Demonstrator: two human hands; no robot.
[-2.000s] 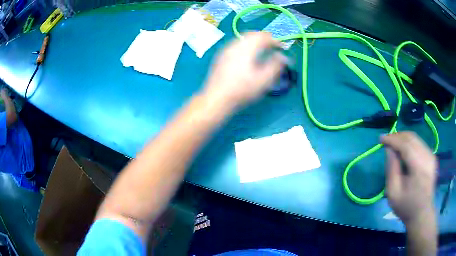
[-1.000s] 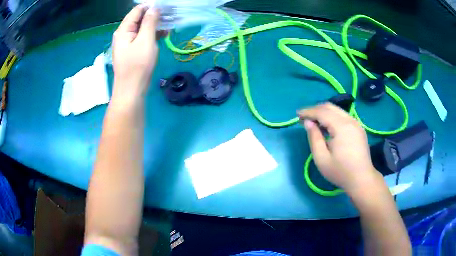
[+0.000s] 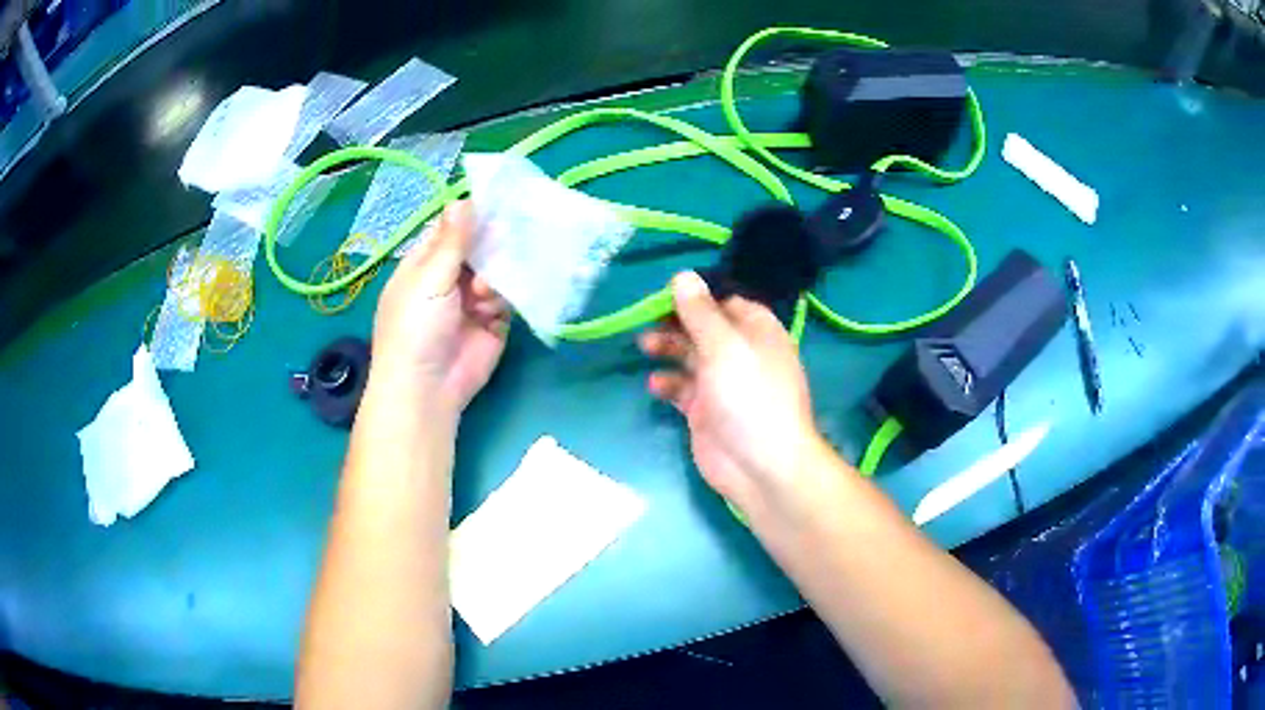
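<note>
My left hand (image 3: 437, 319) pinches a crumpled, translucent white wrap piece (image 3: 541, 247) by its left edge, above the bench. My right hand (image 3: 742, 388) is right of it, its thumb and fingers at the bright green flat cable (image 3: 617, 322), just left of a black end piece (image 3: 767, 257). The fingertips are partly curled, so the grip looks light. A round black puck (image 3: 844, 219) lies beside that end piece. A black faceted unit (image 3: 888, 104) stands at the back; another (image 3: 978, 340) lies at right.
Bubble wrap strips (image 3: 396, 100) and yellow elastic bands (image 3: 222, 298) lie at back left, near a white sheet (image 3: 243, 136). Other items are a round black part (image 3: 333, 375), white paper (image 3: 544, 538), a crumpled sheet (image 3: 132, 444), a pen (image 3: 1083, 333) and a blue crate (image 3: 1165, 583).
My left hand has come back from the far edge with the wrap piece and now holds it near my right hand. The view has shifted, showing more of the bench's right side.
</note>
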